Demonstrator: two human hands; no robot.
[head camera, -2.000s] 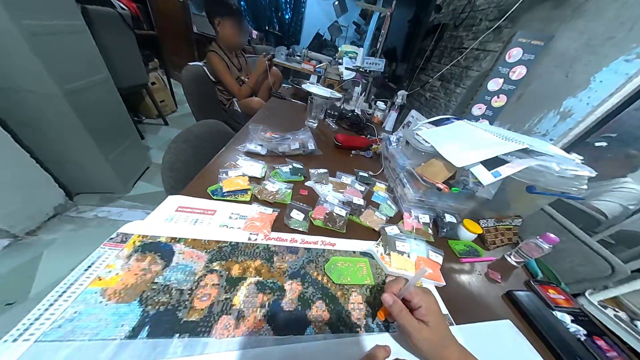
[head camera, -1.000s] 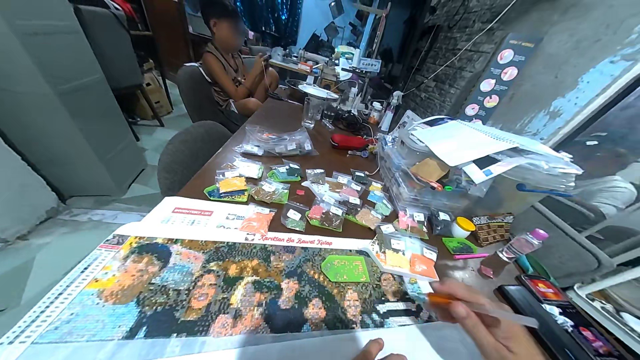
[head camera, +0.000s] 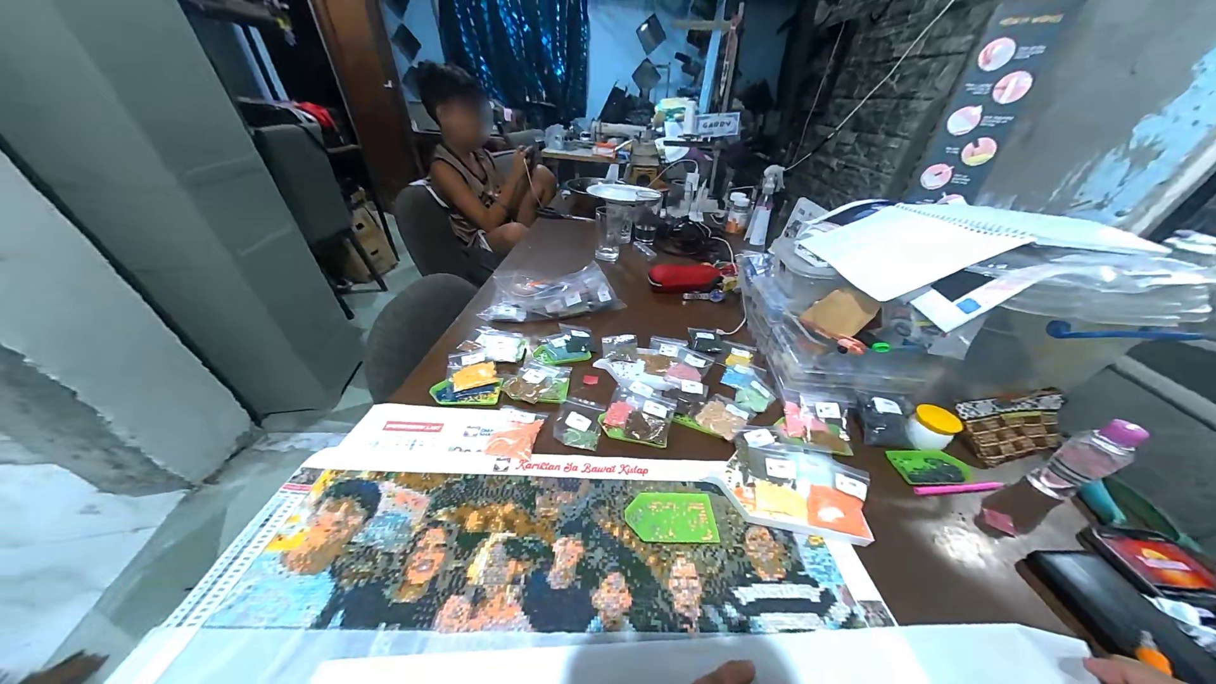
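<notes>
At the bottom edge, my left hand (head camera: 727, 674) shows only as a thumb tip over a white sheet (head camera: 855, 655); its other fingers are hidden. My right hand (head camera: 1123, 669), mostly cut off at the lower right, pinches the sheet's right corner. An orange-tipped pen tool (head camera: 1152, 657) shows beside that hand. Beyond the sheet lies a partly covered diamond painting canvas (head camera: 532, 532) with a mosaic group portrait. A green tray (head camera: 673, 518) with small beads rests on it. Bags of orange and yellow beads (head camera: 807, 499) sit on a white pad at the canvas's upper right.
Small labelled bead bags (head camera: 641, 418) cover the table's middle. Clear plastic bins (head camera: 997, 323) stand at right, near a pink-capped bottle (head camera: 1088, 461), a woven basket (head camera: 1009, 426) and a black case (head camera: 1092, 598). A person (head camera: 480, 180) sits at the far left side.
My right hand has moved right and down from the canvas's lower right to the sheet's corner. My left hand stays near the bottom edge.
</notes>
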